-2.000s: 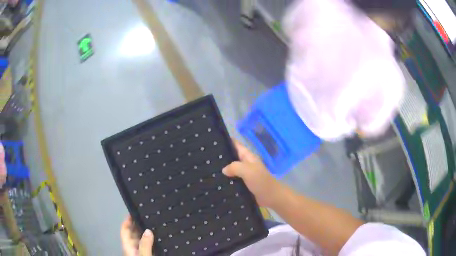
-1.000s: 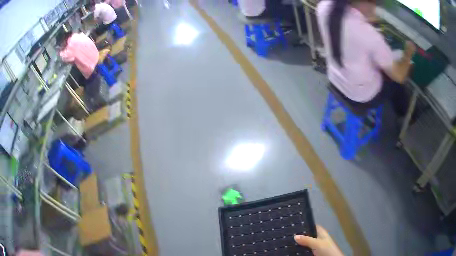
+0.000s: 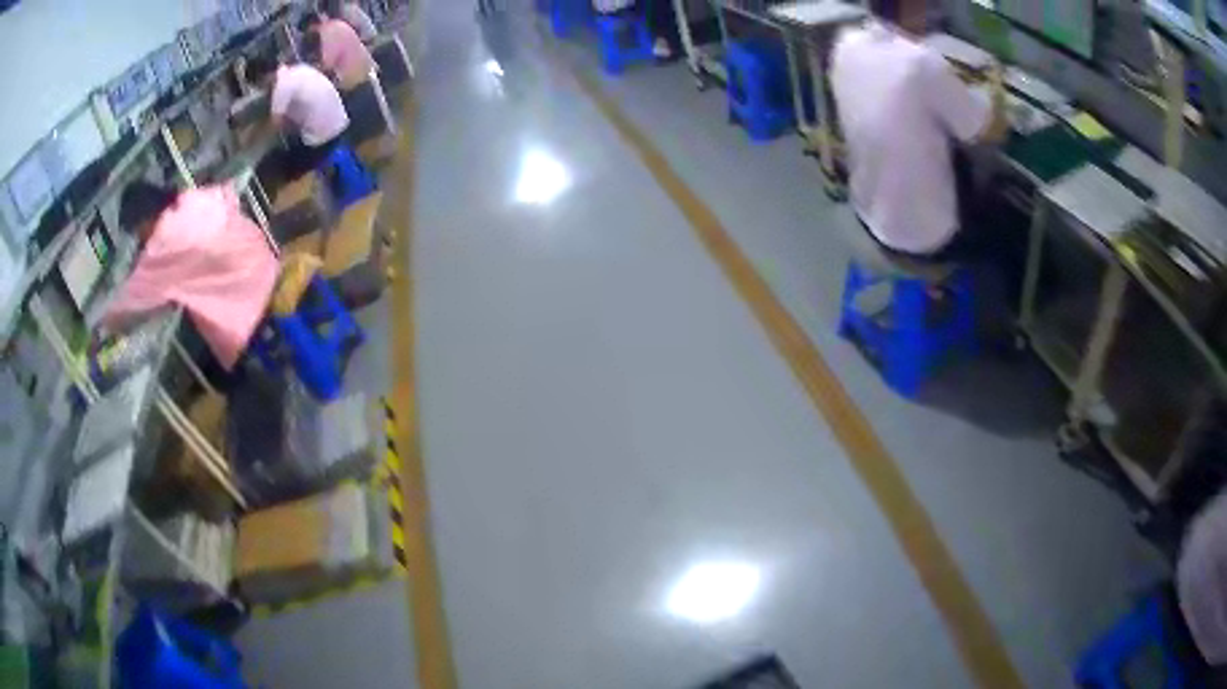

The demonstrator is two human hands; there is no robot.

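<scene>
The black component tray (image 3: 756,674) shows only as a corner at the bottom edge of the head view, right of centre. The rest of it is cut off by the frame, and its pockets cannot be made out. Neither my left hand nor my right hand is in the picture.
A grey aisle (image 3: 579,404) runs ahead between yellow floor lines. Benches with seated people in pink line the left; boxes (image 3: 307,538) stand beside the left line. On the right a person (image 3: 895,141) sits on a blue stool (image 3: 904,323) at a bench (image 3: 1097,195).
The tray has dropped almost out of the bottom of the view, and the right hand has left the picture. The aisle, benches and people have shifted as the view moved forward along the aisle.
</scene>
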